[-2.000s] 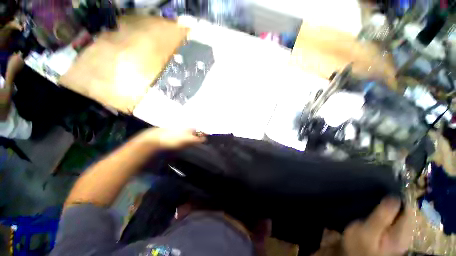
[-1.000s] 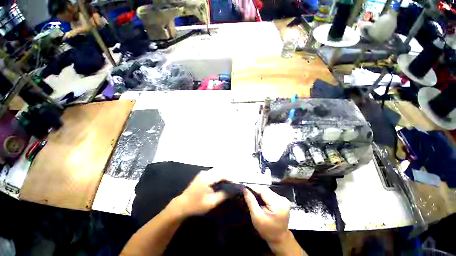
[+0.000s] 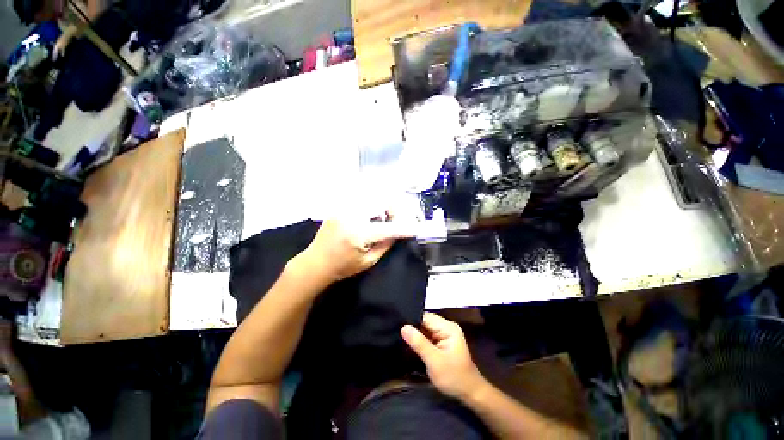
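Observation:
A black fabric piece (image 3: pixel 370 296) lies over the table's front edge and hangs down, left of the overlock machine (image 3: pixel 533 94). My left hand (image 3: pixel 348 249) grips its upper part close to the presser foot and needle area (image 3: pixel 432 210). My right hand (image 3: pixel 438 344) is lower, below the table edge, and pinches the fabric's right border between thumb and fingers. The fabric's upper right corner is at the cloth plate; whether it is under the foot cannot be told. Tension knobs (image 3: pixel 526 157) sit in a row on the machine front.
A dark grey piece (image 3: pixel 211 206) lies on the white table (image 3: pixel 284 163), beside a wooden board (image 3: pixel 120 249). Black lint (image 3: pixel 550 249) hangs over the edge below the machine. A clear plastic bag (image 3: pixel 219 64) is at the far left. A fan (image 3: pixel 744 369) is at lower right.
The view has moved closer to the machine. My hands, together at the fabric edge before, are now apart: left up near the needle area, right lower down on the border.

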